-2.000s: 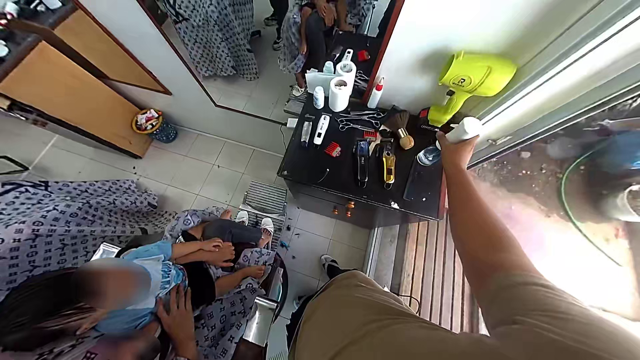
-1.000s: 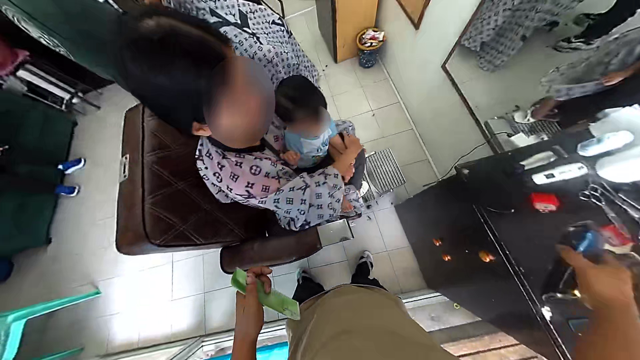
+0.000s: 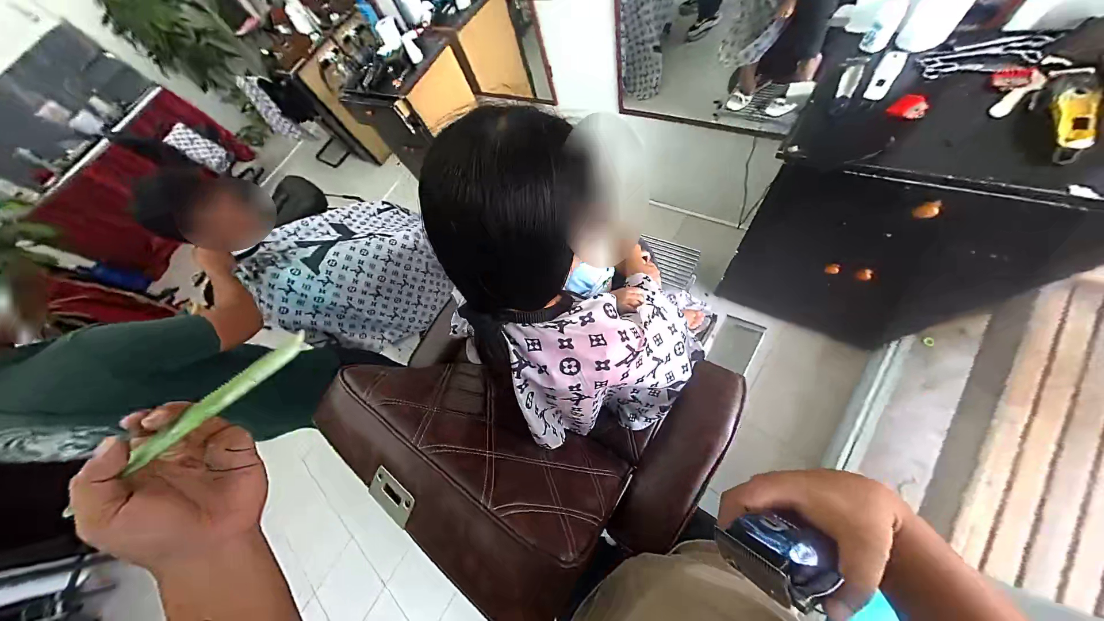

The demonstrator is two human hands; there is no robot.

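My left hand (image 3: 177,496), at the lower left, holds a green comb (image 3: 216,398) between thumb and fingers, its far end tilted up to the right. In my right hand (image 3: 819,517), at the lower right, is a dark hair clipper (image 3: 776,556) with its toothed blade toward the left. Between my hands, a person with dark hair (image 3: 500,198) sits in a brown leather barber chair (image 3: 483,457), wearing a white patterned cape (image 3: 586,354). A child on that person's lap is mostly hidden. Neither tool touches the hair.
A black counter (image 3: 949,129) at the upper right holds scissors (image 3: 975,60), a red clipper guard (image 3: 907,107) and a yellow clipper (image 3: 1074,112). At the left, a co-worker in a green shirt (image 3: 112,371) is beside another caped person (image 3: 345,276). The chair's armrest (image 3: 690,448) lies near my right hand.
The view has swung left, then closer behind the chair. My right hand, at the counter one second ago, is now away from it with the clipper. My left hand has raised the comb.
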